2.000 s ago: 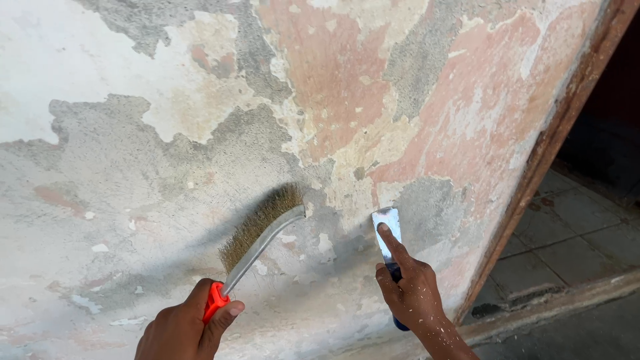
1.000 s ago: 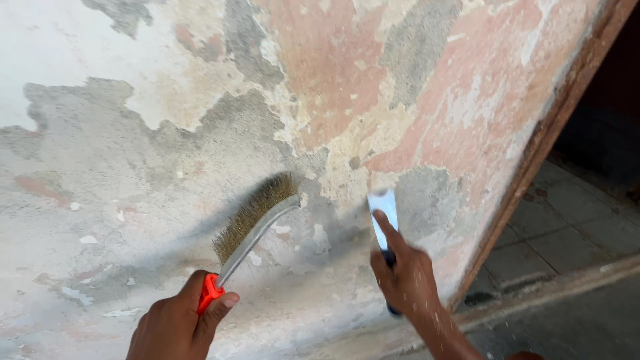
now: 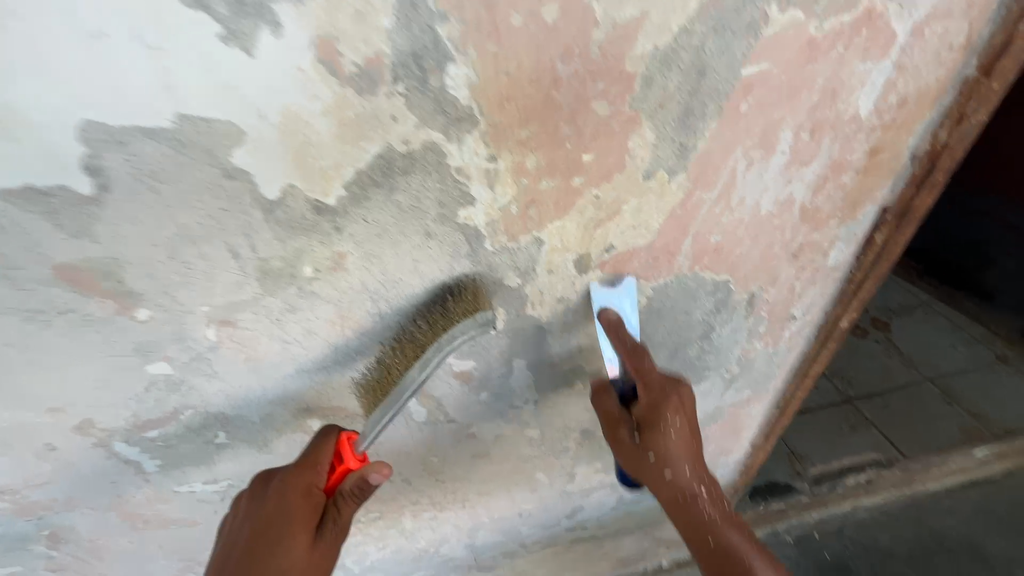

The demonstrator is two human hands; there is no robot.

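My left hand (image 3: pixel 288 508) grips the red handle of a wire brush (image 3: pixel 424 360), whose curved metal back slants up to the right with its bristles toward the wall. Its shadow falls on bare grey plaster. In my right hand (image 3: pixel 660 424) is a putty knife (image 3: pixel 616 344) with a dark blue handle, my index finger laid along the shiny blade. The blade's edge is at the wall (image 3: pixel 560 136), just below a patch of pink and cream paint. Peeling white, cream and pink layers cover the wall around both tools. Pale flakes dot my right wrist and forearm.
A worn brown door frame (image 3: pixel 888 232) runs diagonally along the wall's right edge. Beyond it lie a dark opening and a tiled floor (image 3: pixel 904 384). A raised sill (image 3: pixel 872 488) crosses the lower right, with grey floor (image 3: pixel 920 528) below it.
The view has shifted slightly. Both hands keep hold of their tools, and the putty knife blade stands a little more upright than two seconds ago.
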